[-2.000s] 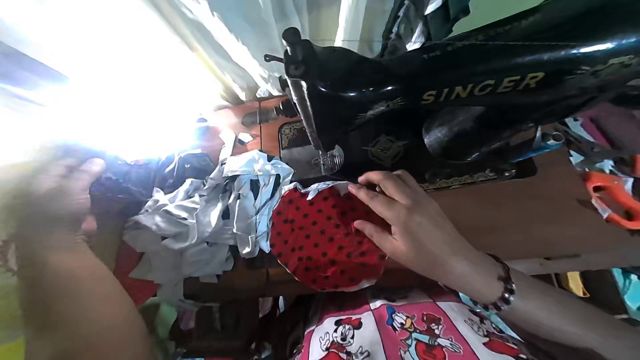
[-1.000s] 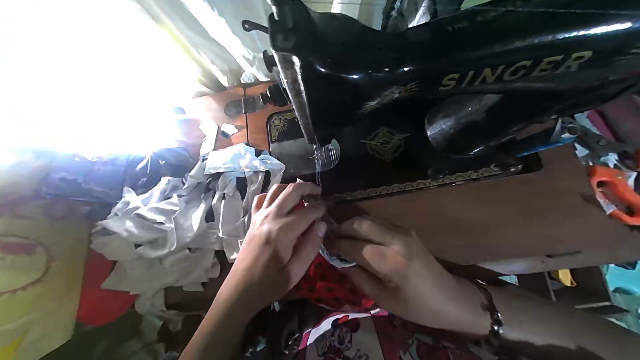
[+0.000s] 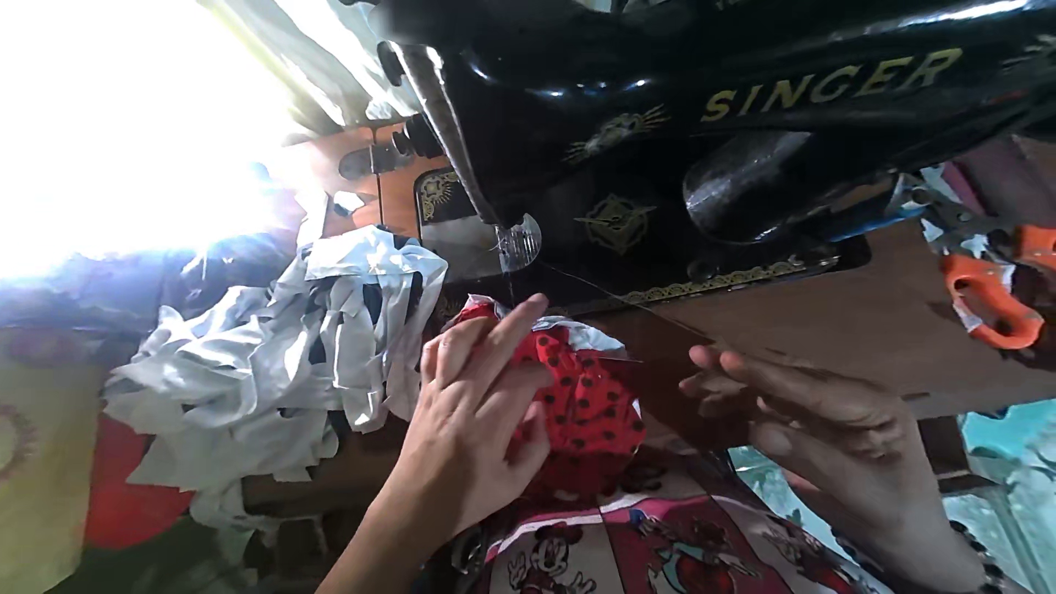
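A red fabric piece with black dots (image 3: 582,404) and a white edge lies in front of the black Singer sewing machine (image 3: 610,107). My left hand (image 3: 474,412) rests on its left part, the index finger pointing toward the needle area; its fingertips partly hide the cloth. To the right of the cloth, my right hand (image 3: 817,429) is raised with bent fingers, the thumb apart from them. A thin thread (image 3: 615,295) runs from near the presser foot toward its fingertips; whether they pinch it cannot be told. The clear plastic guard (image 3: 520,242) sits by the needle.
A bunch of white fabric strips (image 3: 239,371) lies at the left of the machine bed. Orange-handled scissors (image 3: 990,305) are on the wooden table (image 3: 825,338) at the right. Patterned cloth (image 3: 619,544) covers my lap. Bright light washes out the upper left.
My hands were together in front of the needle one second ago; now they are apart, the right one farther right. The dotted cloth, largely covered by them then, shows more. The view sits closer to the machine.
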